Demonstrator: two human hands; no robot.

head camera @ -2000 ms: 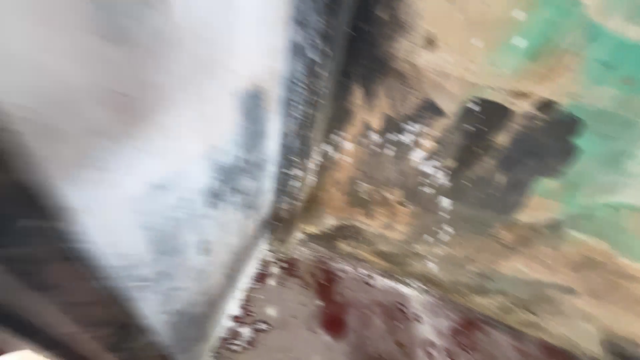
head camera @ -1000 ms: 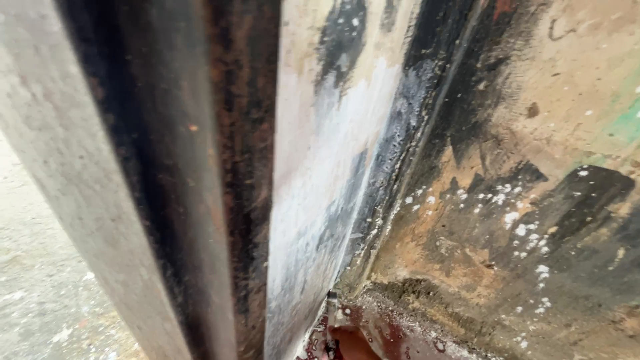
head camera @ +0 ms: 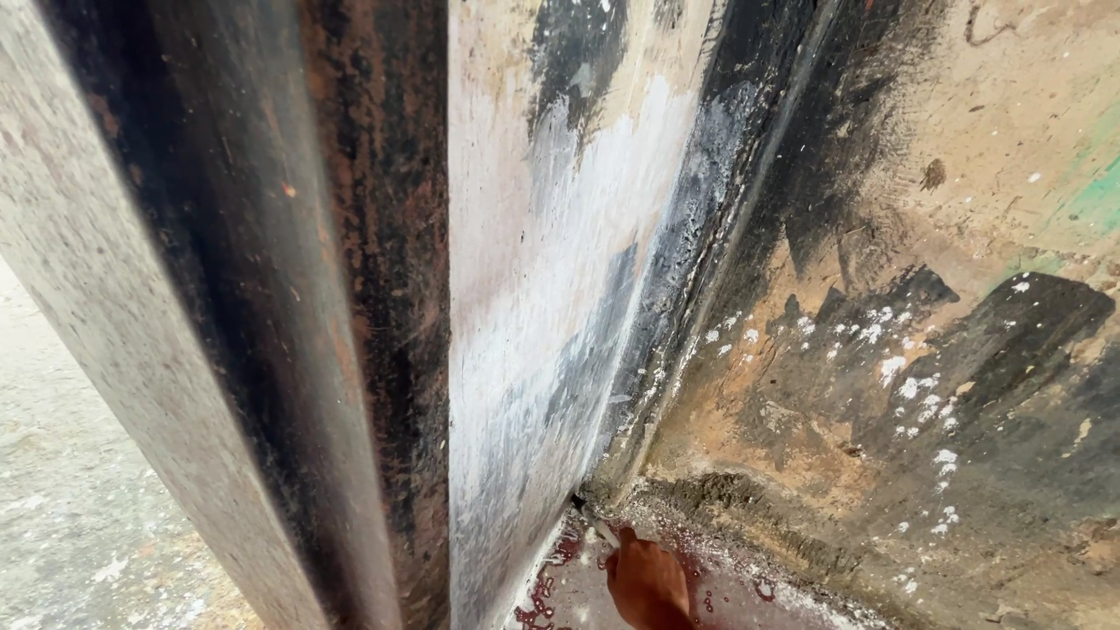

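Observation:
My right hand (head camera: 647, 582) is low in the view, closed around a slim tool (head camera: 605, 530) with a pale shaft and dark tip, which looks like a small paintbrush. Its tip is at the bottom corner where the white-smeared panel (head camera: 534, 350) meets the stained wall (head camera: 875, 394). Whether the tip touches the panel I cannot tell. Streaky white paint covers part of the panel over dark and beige patches. My left hand is out of view.
A dark, rusty metal frame (head camera: 394, 306) with a pale outer edge (head camera: 114, 262) stands close on the left. Red-spotted floor (head camera: 569, 595) lies below the corner. White spatters mark the wall, and rough, speckled ground (head camera: 70, 490) shows at far left.
My right hand with the slim tool shows clearly at the bottom corner; a second ago only part of it showed at the lower edge. The view has shifted since two seconds ago.

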